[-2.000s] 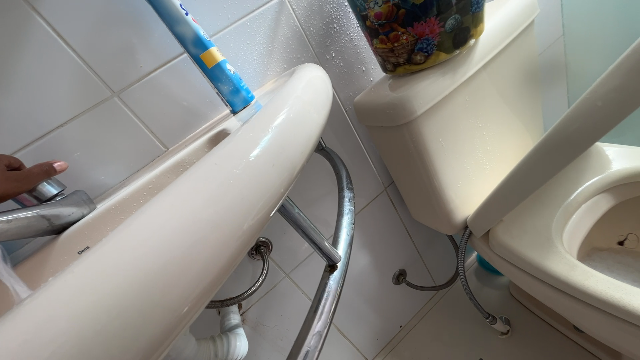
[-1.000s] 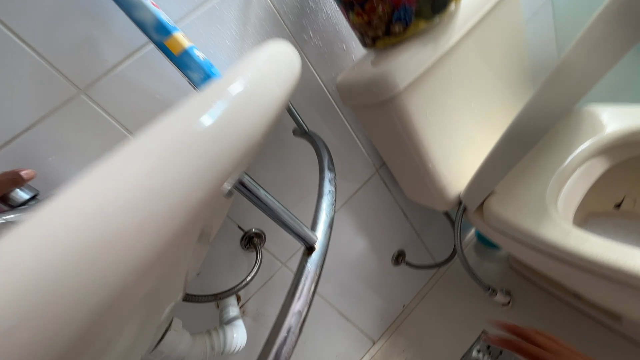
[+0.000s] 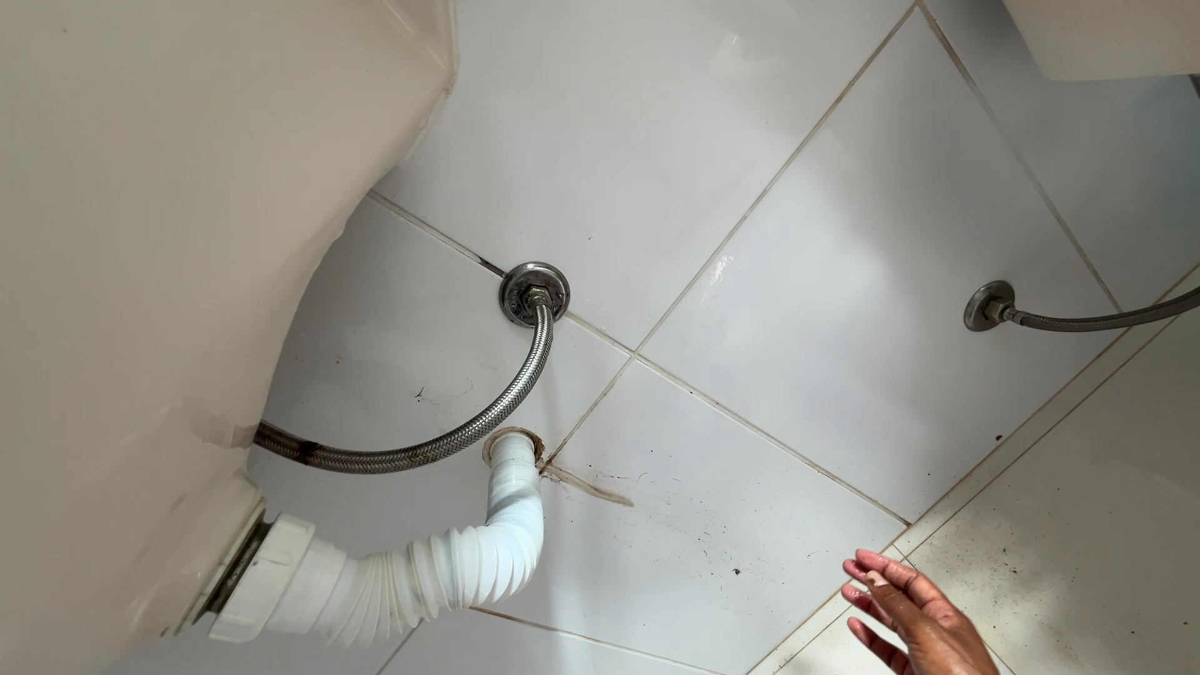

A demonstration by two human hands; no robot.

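Observation:
My right hand (image 3: 914, 614) reaches in from the lower right, wet, with its fingers loosely bent and apart and nothing in it. It hovers near the line where the tiled wall (image 3: 778, 347) meets the floor. My left hand is out of view. On the left is the underside of a cream ceramic washbasin (image 3: 159, 262). A white corrugated drain pipe (image 3: 450, 567) runs from a white plastic nut (image 3: 262, 577) below the basin into a hole in the wall. Above it, a braided metal hose (image 3: 403, 459) curves from a round metal wall flange (image 3: 534, 293) to behind the basin.
A second braided hose (image 3: 1087, 323) leaves another wall flange (image 3: 989, 306) at the right. The corner of a cream toilet cistern (image 3: 1106, 37) juts in at the top right. Dark specks lie on the light floor (image 3: 1078, 487) and lower tiles. Brown stains surround the drain hole.
The view has moved down, close under the washbasin. My left hand, earlier at the tap, has left the view. My right hand, absent in the oldest frame, shows at the lower right.

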